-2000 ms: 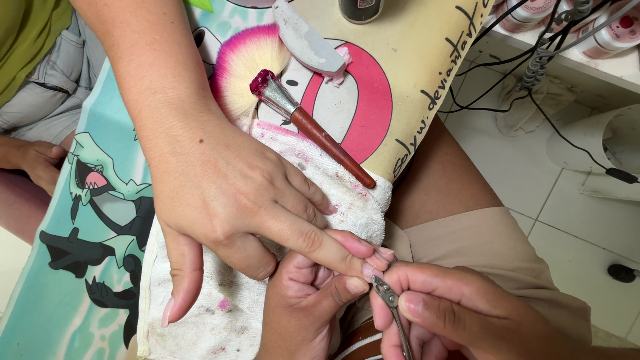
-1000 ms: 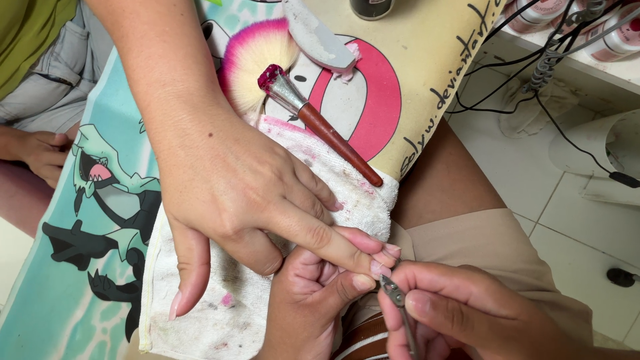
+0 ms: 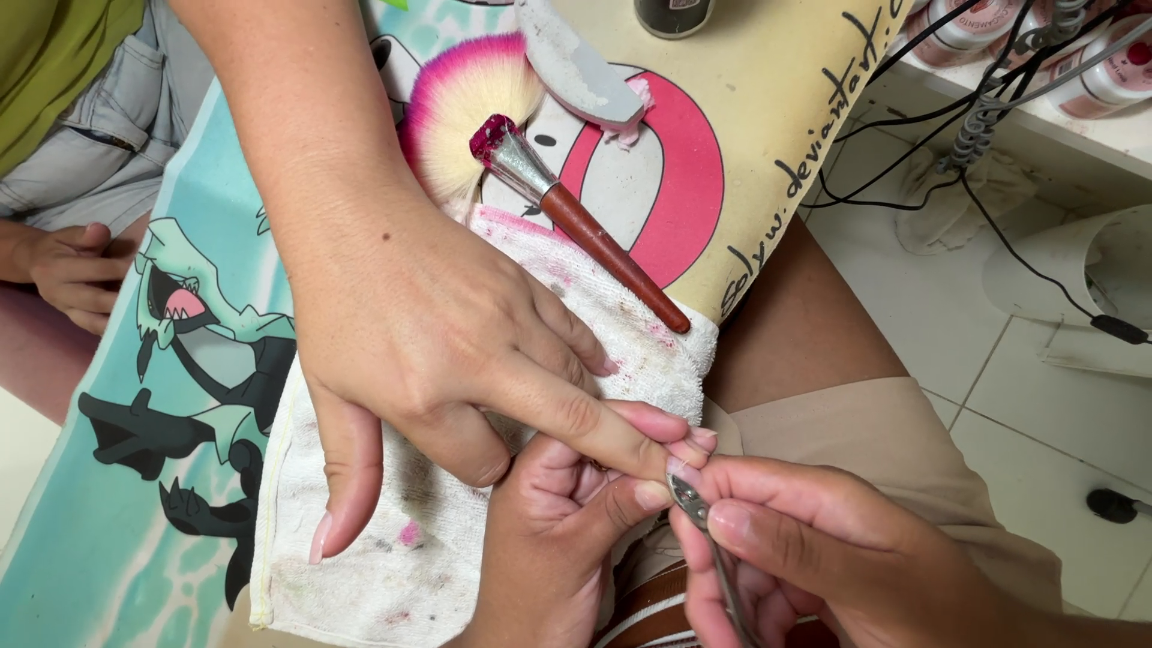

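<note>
Another person's hand [image 3: 423,360] reaches in from the top left, palm down over a stained white towel [image 3: 378,576]. My left hand [image 3: 576,513] grips that person's index finger close to its tip. In my right hand [image 3: 810,531] is a pair of metal cuticle nippers [image 3: 689,500], whose jaws meet the edge of the fingernail. Whether the jaws are parted is too small to tell. A brush with a reddish-brown wooden handle [image 3: 616,256] rests above the towel, its handle end on the cloth, beside a pink-and-cream fan of bristles [image 3: 468,108].
A worn grey nail file [image 3: 580,67] and a dark bottle [image 3: 673,13] lie beyond the brush on a printed mat [image 3: 774,108]. Black cables [image 3: 909,121] hang at the right near a shelf with several jars [image 3: 1102,81]. The other person's second hand [image 3: 76,270] is at the far left.
</note>
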